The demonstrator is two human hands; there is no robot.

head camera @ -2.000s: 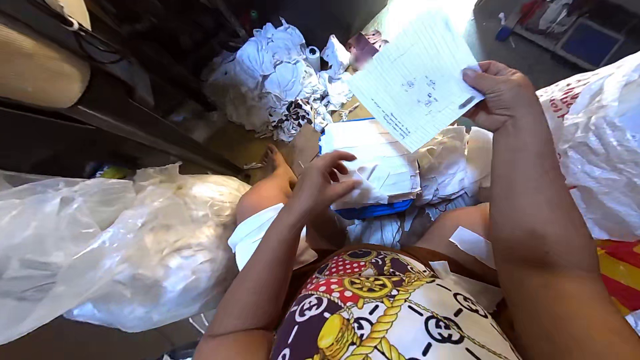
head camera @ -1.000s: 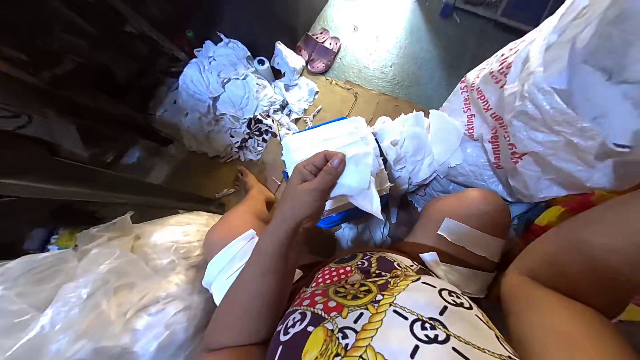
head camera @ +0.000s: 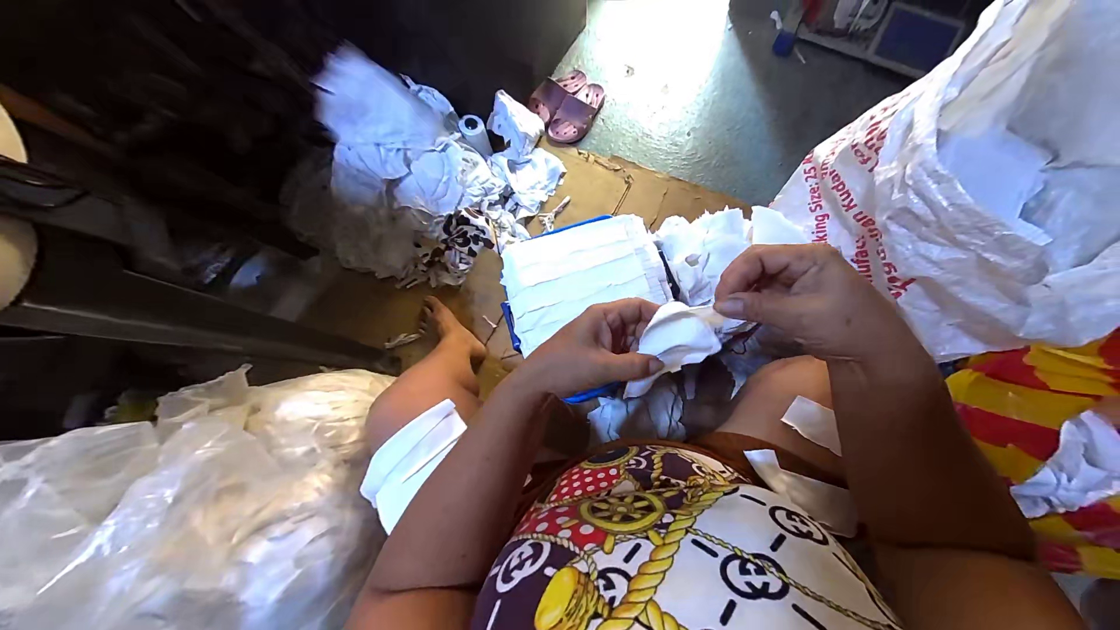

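Note:
Between my two hands is a small piece of white cloth (head camera: 678,337). My left hand (head camera: 604,346) pinches its left side between thumb and fingers. The fingertips of my right hand (head camera: 779,293) grip its right end. Just beyond my left hand, a stack of flat white cloth pieces (head camera: 582,271) lies in rows on a blue-edged holder, partly hidden by that hand. Crumpled white pieces (head camera: 704,249) are heaped to the right of the stack, behind my right hand. White strips (head camera: 416,455) rest on my thigh at the left, and more (head camera: 801,490) lie on the right one.
A large white printed sack (head camera: 884,184) stands at the right, above a red and yellow cloth (head camera: 1006,420). Clear plastic bags (head camera: 201,499) fill the lower left. A white cloth heap (head camera: 420,166), a thread cone (head camera: 474,131) and pink slippers (head camera: 569,105) are farther off.
My right hand held up a large paper sheet two seconds ago; it now grips the small white piece. My left hand was over the stack one second ago and is now nearer my right hand.

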